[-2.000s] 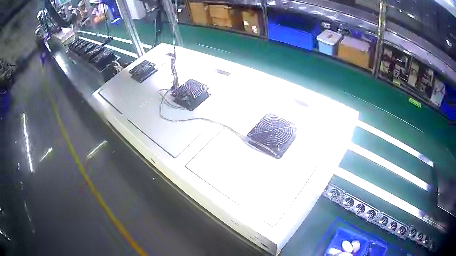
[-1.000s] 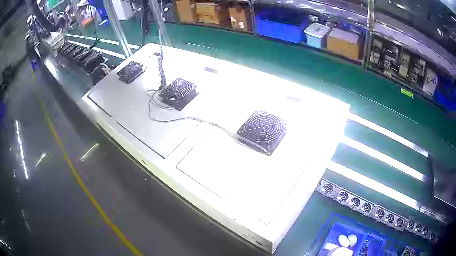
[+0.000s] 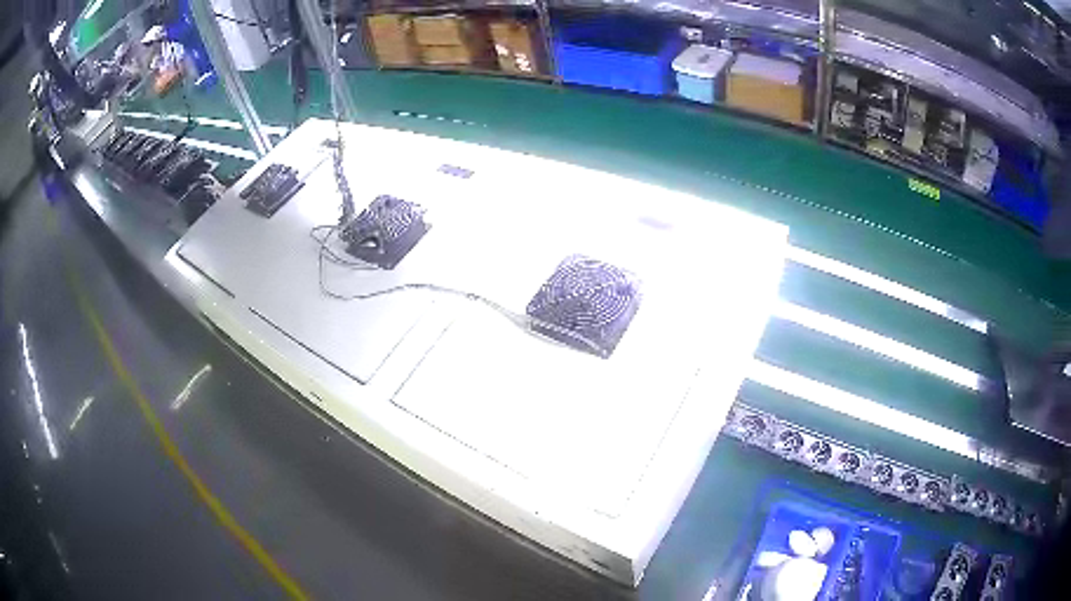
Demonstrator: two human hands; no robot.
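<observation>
No hand is in view. Nearest in front of me is the large white housing (image 3: 529,405) with black fan grilles (image 3: 585,305) on its top. A thin cable (image 3: 411,285) runs between two of the grilles. A row of triple-fan modules (image 3: 821,453) lies on the green bench to the right of the housing. Two more modules (image 3: 956,578) stand partly cut off at the lower right edge. A blue bin (image 3: 832,552) at the bottom holds white pieces (image 3: 803,542).
Glowing white strips (image 3: 875,285) cross the green bench. Behind are shelves with cardboard boxes (image 3: 444,40), a blue box (image 3: 613,59) and a lidded pale container (image 3: 701,73). A grey floor with a yellow line (image 3: 164,440) lies at left. Dark items line the far left bench.
The view has shifted, so the housing and bench sit further left in the picture. More of the blue bin and the modules beside it shows at the lower right.
</observation>
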